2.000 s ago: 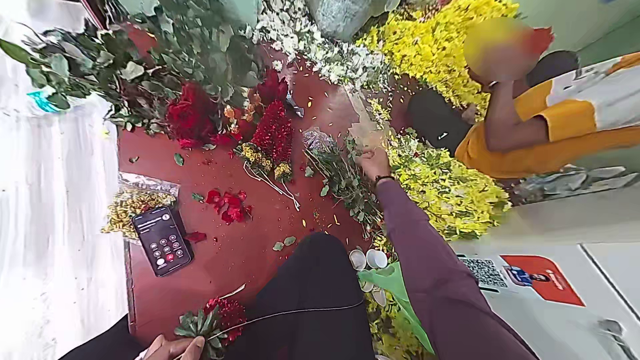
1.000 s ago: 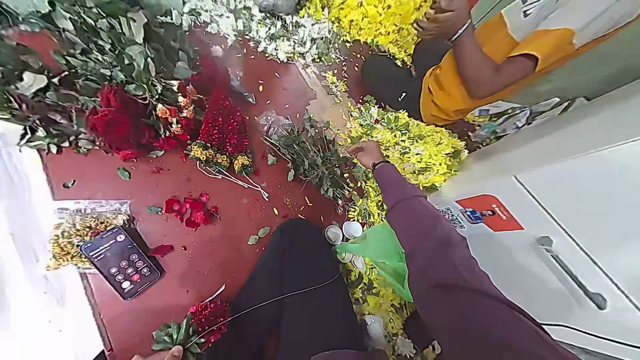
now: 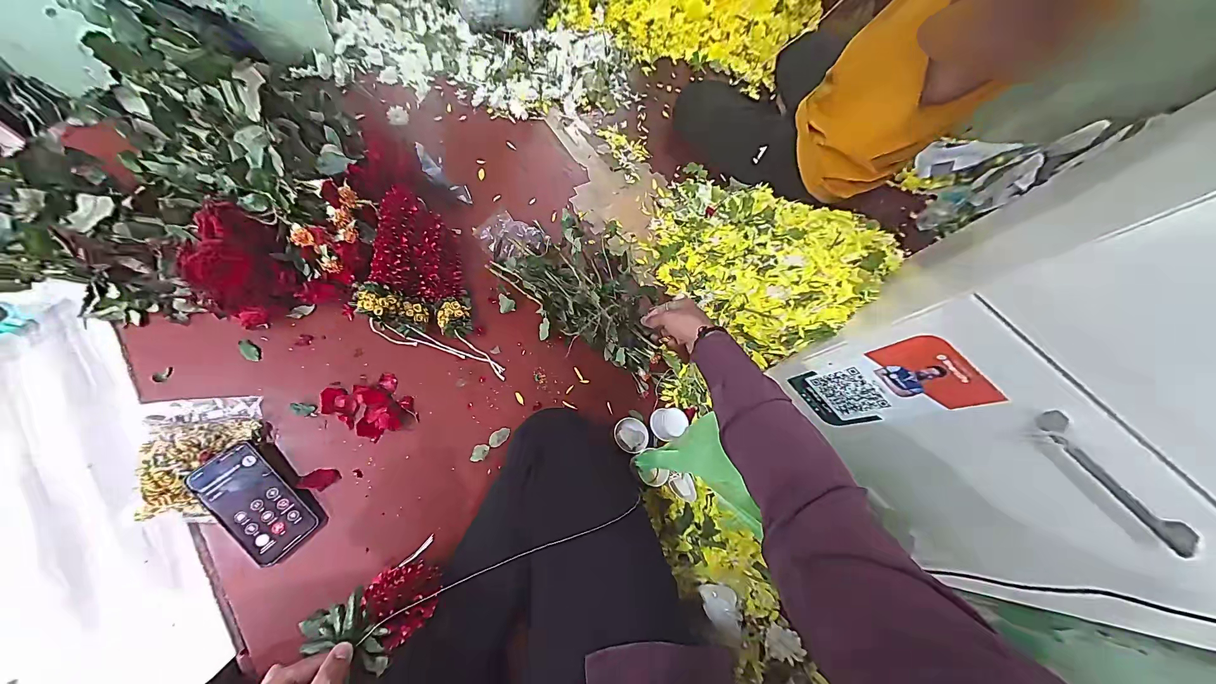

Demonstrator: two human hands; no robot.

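Observation:
At the bottom left, my left hand (image 3: 313, 667) grips a small bundle of green leaves (image 3: 347, 627) joined to a red tinsel-like garland piece (image 3: 403, 600). A thin thread (image 3: 532, 551) runs from this bundle across my dark-clad leg. My right arm reaches forward, and my right hand (image 3: 676, 321) is at the right end of a heap of leafy green sprigs (image 3: 594, 285) on the red floor; its fingers are bent at the leaves, and whether they pinch a sprig cannot be told. Left of the heap lie finished-looking red bunches (image 3: 416, 247) with yellow flower bases and white strings.
Yellow petals (image 3: 779, 266) lie right of my hand, near white cups (image 3: 669, 424) and a green plastic bag (image 3: 708, 465). A phone (image 3: 256, 503), red petals (image 3: 369, 407) and rose stems (image 3: 190, 123) are left. A person in orange (image 3: 855, 104) sits beyond; a white cabinet (image 3: 1045, 380) stands right.
My right hand stays by the green sprigs. The other person's hands, visible a second ago, are out of sight now. The view has shifted.

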